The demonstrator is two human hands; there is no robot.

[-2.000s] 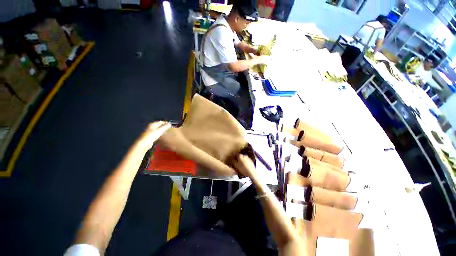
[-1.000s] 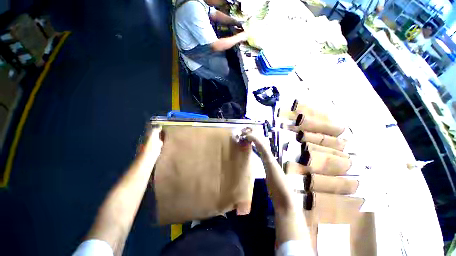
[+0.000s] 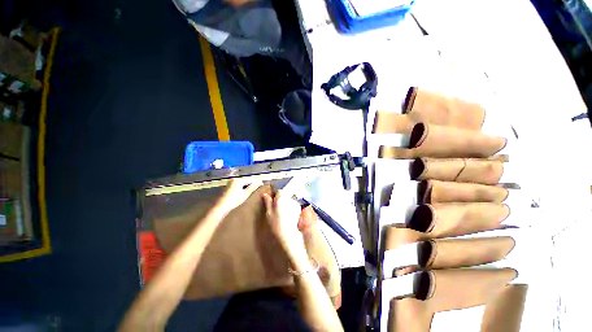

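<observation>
A brown bag body panel (image 3: 227, 259) lies on the grey work board (image 3: 175, 202), its near part curled over the front edge. My left hand (image 3: 244, 192) is at the panel's far edge, near the board's rail. My right hand (image 3: 278, 211) is beside it on the right, fingers at the same edge. Whether either hand pinches the edge is too small to tell. A black pen-like stick (image 3: 328, 222) lies right of my right hand on a white sheet (image 3: 326, 191).
A red-orange sheet (image 3: 150, 254) shows at the board's left. A small blue tray (image 3: 218, 154) is beyond the rail. Folded brown panels (image 3: 464, 215) line the white table (image 3: 552, 194) at right, with a black coiled bundle (image 3: 351, 85) and blue trays (image 3: 370, 16) farther back. A person's clothing (image 3: 240, 26) shows beyond.
The panel has shifted and lies turned on the board, uncovering its left part and the stick. My left hand has moved right, close to my right hand. The view has come nearer the bench.
</observation>
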